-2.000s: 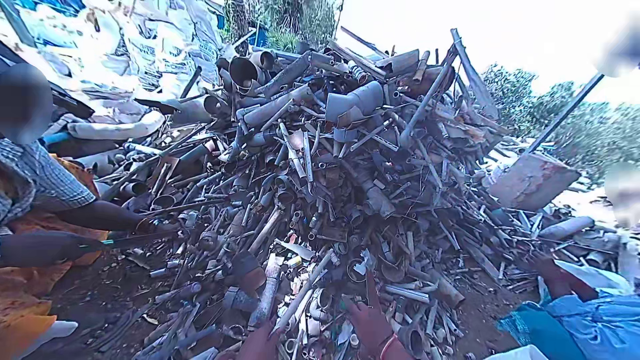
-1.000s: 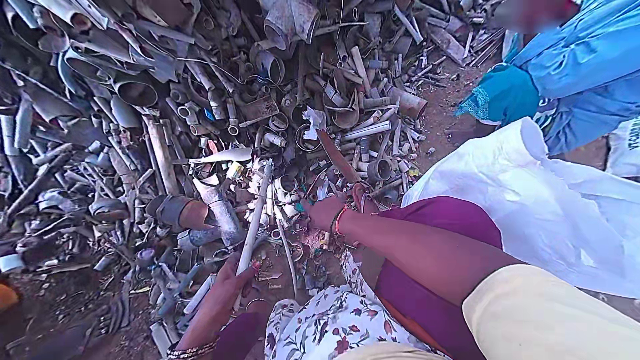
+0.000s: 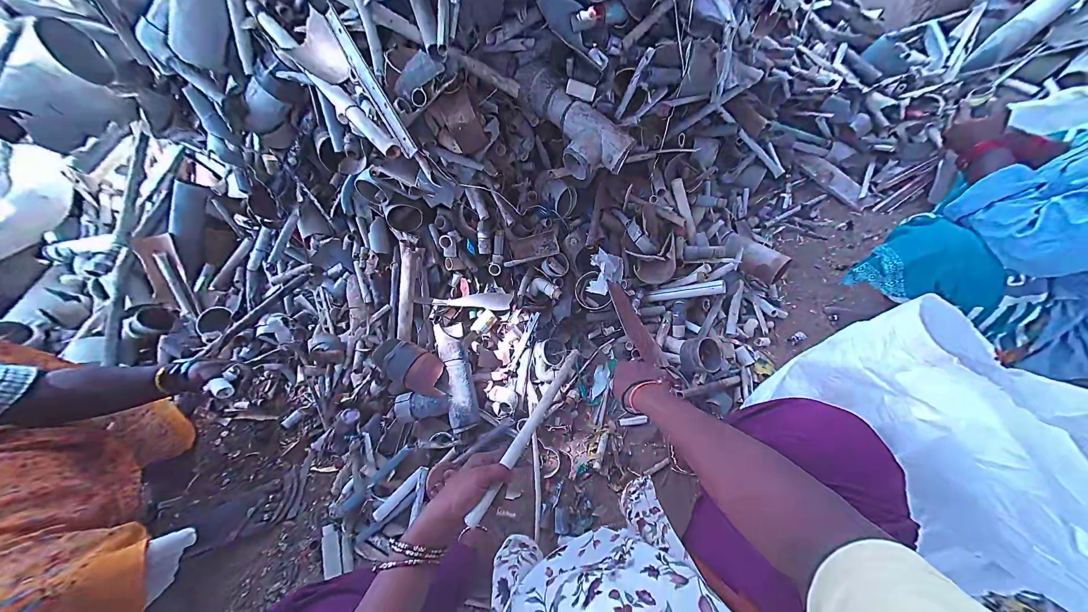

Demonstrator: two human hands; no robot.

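Observation:
My left hand (image 3: 467, 486) is closed around the lower part of a pale plastic pipe (image 3: 540, 416), which slants up to the right over the scrap. My right hand (image 3: 637, 382) grips the lower end of a long brown blade-like piece (image 3: 636, 327); whether it is a machete is not certain. Its upper end reaches a crumpled white scrap (image 3: 607, 270). Between my hands and just beyond them lie small white pipe fragments (image 3: 508, 340). A grey pipe piece (image 3: 459, 382) and a pipe with a brown inside (image 3: 410, 367) rest left of these fragments.
A tall heap of broken pipes and fittings (image 3: 510, 170) rises in front. At the left, a person's hand (image 3: 204, 374) is near a small white fitting (image 3: 219, 388). Another person in blue (image 3: 1011, 204) is at the right. A white sack (image 3: 943, 425) lies beside my right arm.
Two seconds ago the view was higher, over the whole heap, and has since tilted down. The pale pipe in my left hand pointed more steeply upward one second ago and now leans further right.

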